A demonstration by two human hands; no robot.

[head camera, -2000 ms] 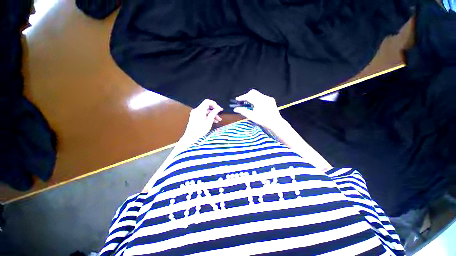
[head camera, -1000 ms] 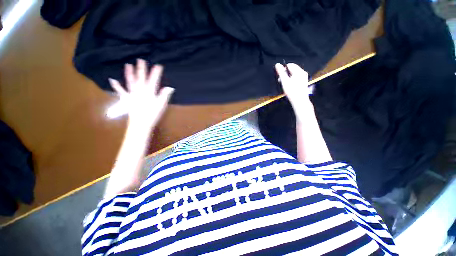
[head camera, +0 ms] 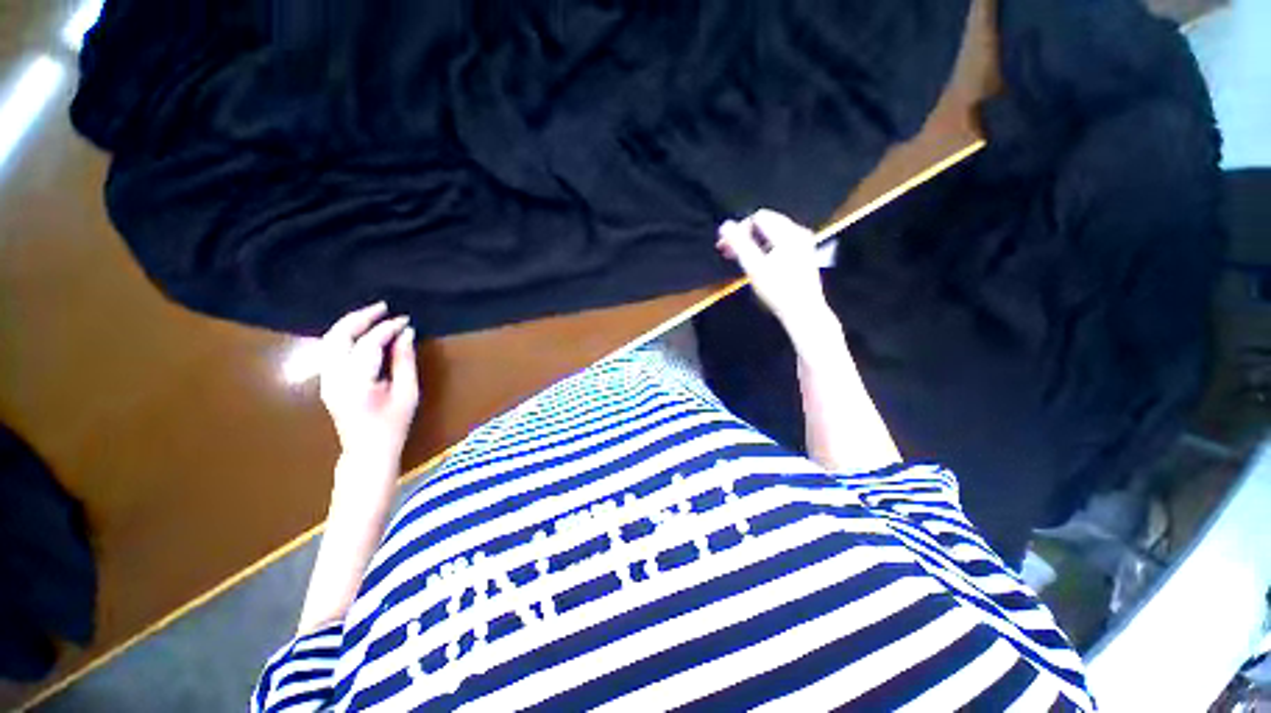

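Note:
A large black dress lies in gathered folds across the table, its curved hem towards me. My left hand is at the hem on the left, its fingertips and thumb closed on the cloth edge. My right hand pinches the dress near the table edge, right of centre. The hem runs fairly straight between my hands. No tool shows clearly in the right hand; its palm side is hidden.
The brown table has a yellowish edge running diagonally. Another black garment hangs over this edge at right. A dark cloth heap lies at far left. Clear plastic shows at lower right.
My left hand, spread over the cloth a second ago, has drawn back to the hem and closed. The right hand is slightly left and lower. The dress appears further left and lower in view.

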